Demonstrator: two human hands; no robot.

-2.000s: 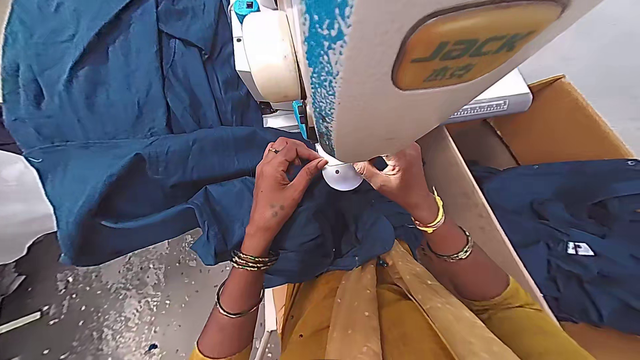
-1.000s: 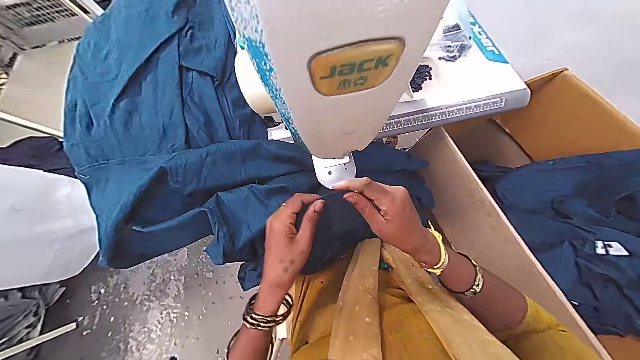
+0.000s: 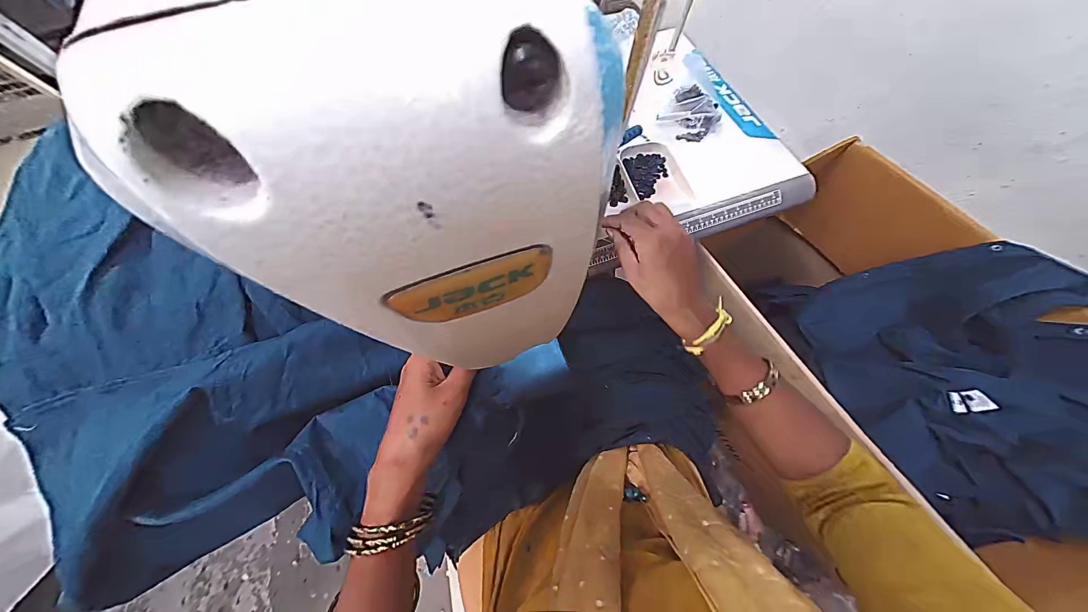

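Note:
The white head of a Jack sewing machine (image 3: 357, 195) fills the upper middle of the view. Below its lower edge is my left hand (image 3: 425, 408), at the dark blue fabric (image 3: 246, 391); its fingertips are hidden behind the machine head. My right hand (image 3: 659, 259) is right of the head, thumb and fingers close together, just below a small white tray (image 3: 676, 183) of dark buttons (image 3: 646, 172). Whether it holds anything cannot be seen. Fabric also lies under the machine and over my lap; the needle area is hidden.
The white machine table (image 3: 748, 170) carries a printed ruler edge and a clear plastic bag (image 3: 690, 112) with small dark pieces. To the right, a cardboard box (image 3: 892, 204) holds a dark blue garment (image 3: 918, 374) with a white label. A panel edge runs between my right arm and that garment.
My right hand has left the fabric by the machine's foot and moved up and right to the button tray. My left hand stays low at the fabric. The view has shifted, with the machine head now larger.

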